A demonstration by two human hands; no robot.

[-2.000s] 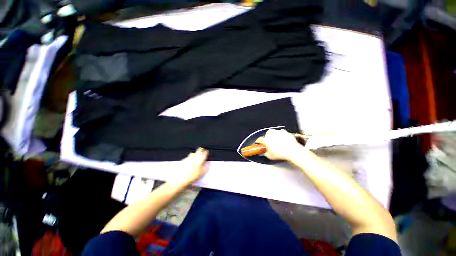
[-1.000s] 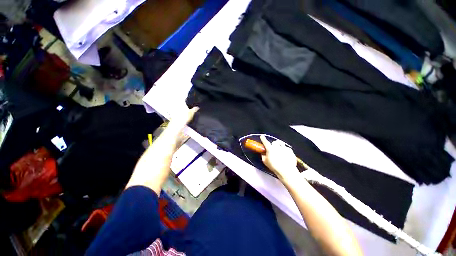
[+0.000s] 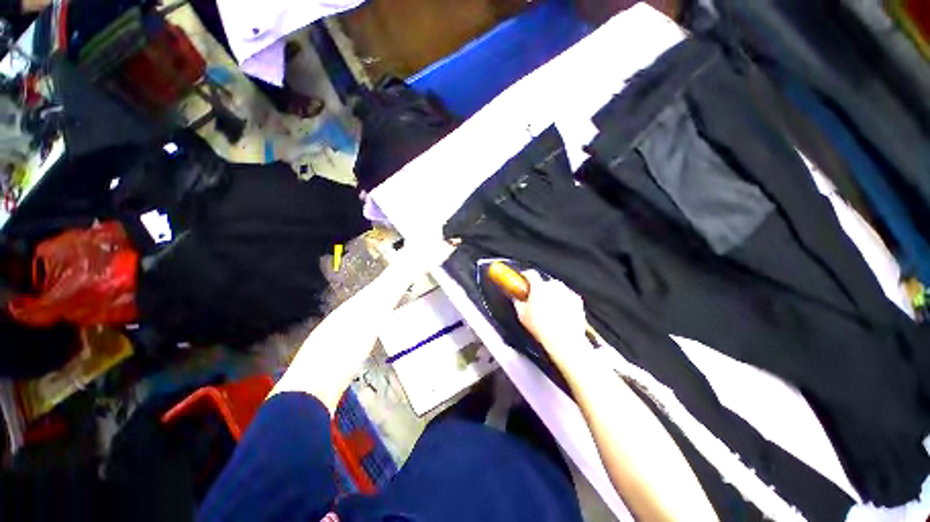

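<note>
Black trousers [image 3: 602,255] lie across the white pressing table [image 3: 489,133], waist end at the upper left, legs running to the lower right. A dark grey pocket lining [image 3: 704,189] shows on the upper part. My right hand [image 3: 551,311] is closed on the orange-brown handle of a steam iron [image 3: 508,280], which rests on the near edge of the trousers close to the waist end. A white hose [image 3: 714,444] trails from it to the lower right. My left hand [image 3: 423,253] is at the table's near edge by the waist corner; its fingers are blurred against the white cover.
White sheets [image 3: 438,352] lie low beside the table's near edge. A large black pile [image 3: 245,250] and a red bag [image 3: 82,275] are on the left. A blue bin [image 3: 500,56] stands beyond the table. A red plastic object [image 3: 229,403] is near my left arm.
The view has swung left and the trousers now slant more steeply. The iron in my right hand has moved along the near edge toward the waist end. My left hand remains near the waist corner.
</note>
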